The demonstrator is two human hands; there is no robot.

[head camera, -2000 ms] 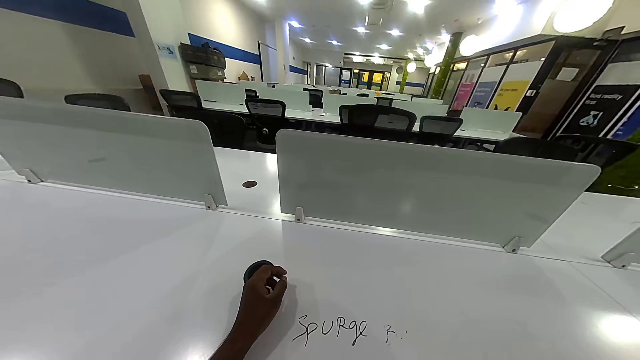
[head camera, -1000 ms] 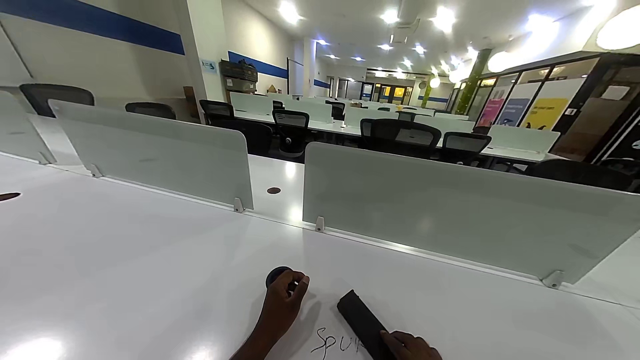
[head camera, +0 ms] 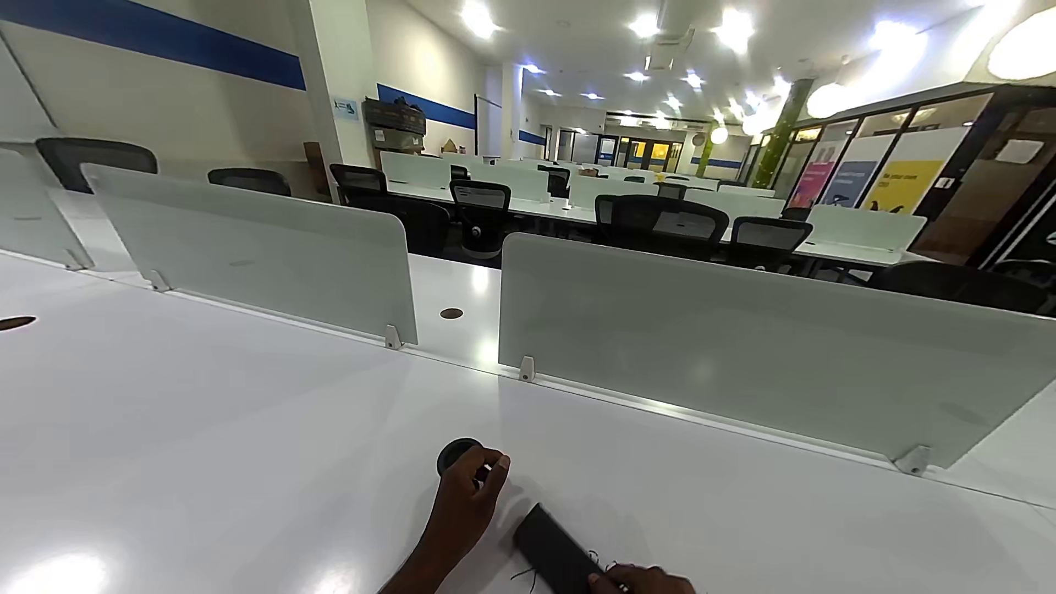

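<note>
My left hand [head camera: 474, 487] rests on the white desk [head camera: 330, 429] with its fingertips pinched together, beside and partly over a round black object [head camera: 455, 452]. Whether the fingers grip something small is hidden. At the bottom edge, my right hand [head camera: 643, 579] grips a dark rectangular block [head camera: 557, 549] that looks like a whiteboard eraser. The block lies at a slant over black handwriting [head camera: 524, 573] on the desk surface, and only a few strokes show around it.
Frosted divider panels [head camera: 742, 355] on small clamps [head camera: 527, 369] run along the desk's far edge. A round cable hole [head camera: 451, 313] is in the desk beyond. Mesh office chairs [head camera: 660, 223] and more desks stand further back.
My right hand and the dark block came into view after the oldest frame and now cover much of the writing that showed there. My left hand stays by the round black object. The view has turned left.
</note>
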